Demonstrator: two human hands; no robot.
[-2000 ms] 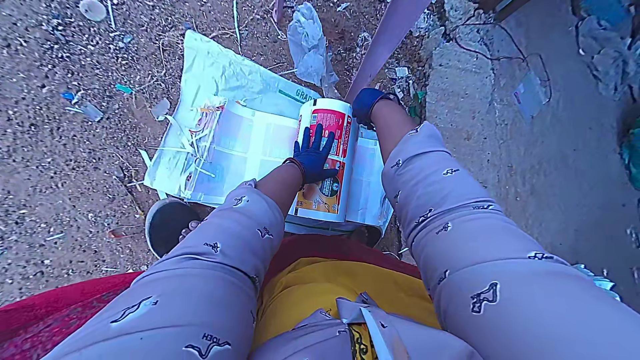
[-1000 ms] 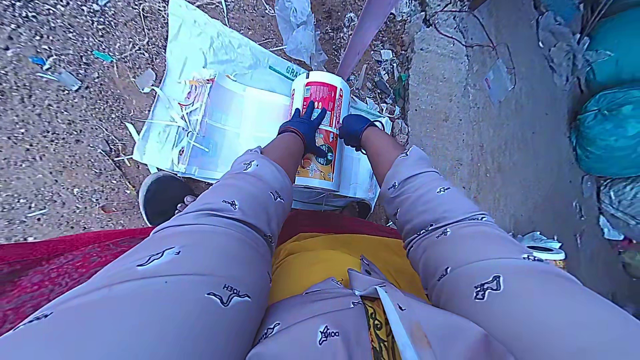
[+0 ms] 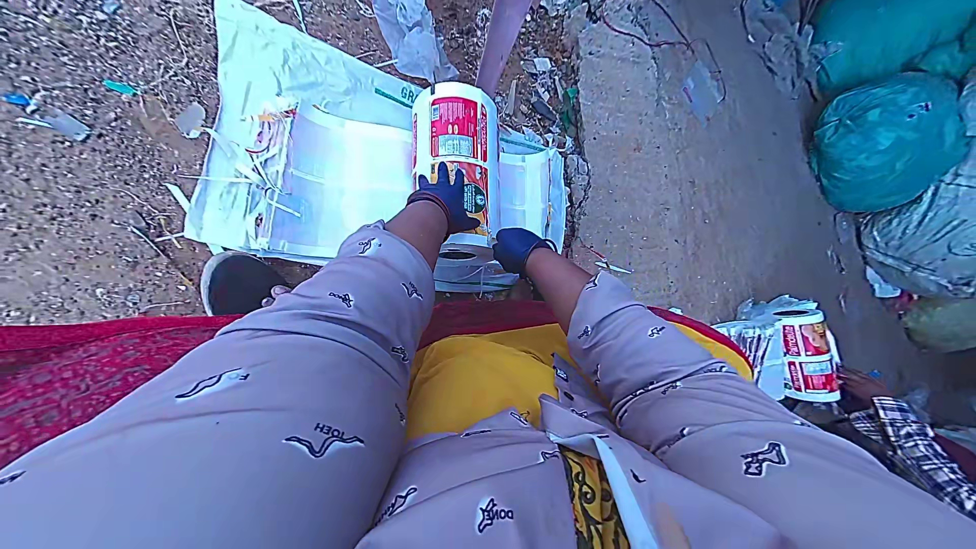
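Note:
A roll of printed plastic film (image 3: 455, 130), red, orange and white, lies on a white woven sack (image 3: 259, 57) spread on the ground. My left hand (image 3: 450, 200), in a dark blue glove, rests on the roll's printed surface with its fingers spread. At the roll's near right edge is my right hand (image 3: 517, 249), gloved the same way, its fingers bent against the edge; what they pinch, if anything, is hidden. A round core opening shows at the near end. Pale film (image 3: 351, 156) lies under and beside the roll, with thin cut strips (image 3: 267, 194) at the left.
A concrete strip (image 3: 625, 175) runs along the right. Teal filled bags (image 3: 888, 141) stand beyond it. At the lower right, another person's hand (image 3: 862, 383) is beside a second printed roll (image 3: 810, 354). Plastic scraps (image 3: 69, 124) litter the gravel at the left.
My right hand has moved from the roll's far right side down to its near right edge. My left hand stays on the printed surface. The view has shifted to the right.

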